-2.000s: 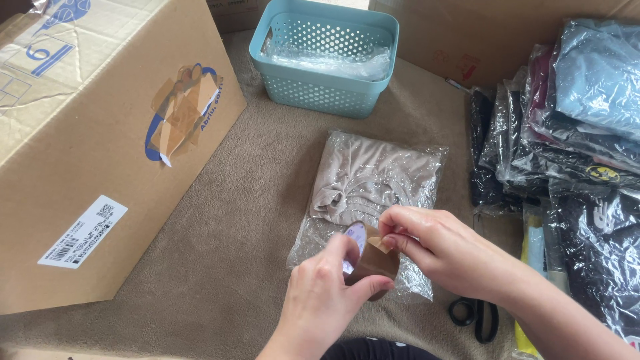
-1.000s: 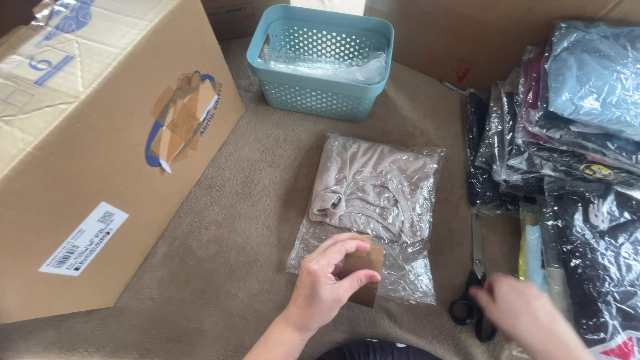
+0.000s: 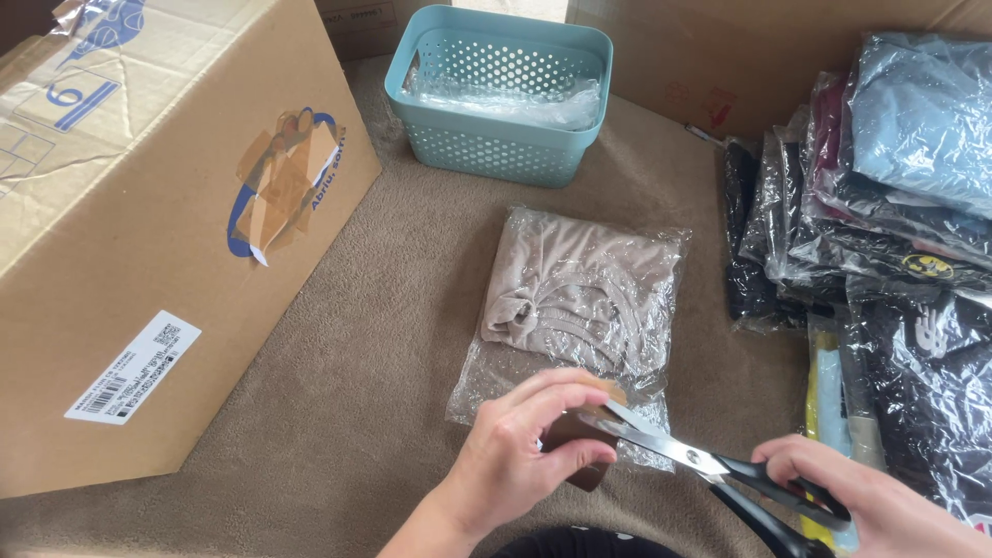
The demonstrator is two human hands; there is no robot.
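My left hand (image 3: pixel 515 453) grips a roll of brown packing tape (image 3: pixel 577 449), with a loose strip of tape between thumb and fingers. In my right hand (image 3: pixel 845 488) are black-handled scissors (image 3: pixel 694 457), their blades parted at the strip. Just beyond my left hand lies a folded beige garment (image 3: pixel 581 287) in a clear plastic bag (image 3: pixel 480 380), whose near end passes partly behind the hand and tape.
A large cardboard box (image 3: pixel 256 310) stands at left. A teal perforated basket (image 3: pixel 496 143) holding clear plastic is at the back. Bagged garments (image 3: pixel 922 139) are piled at right, before another cardboard box (image 3: pixel 666 70). Brown carpet-like fabric (image 3: pixel 364 349) lies beneath.
My right hand held the tape's end, then reached down to the scissors lying at the right. It has lifted them and brought their blades to the tape. My left hand still holds the roll.
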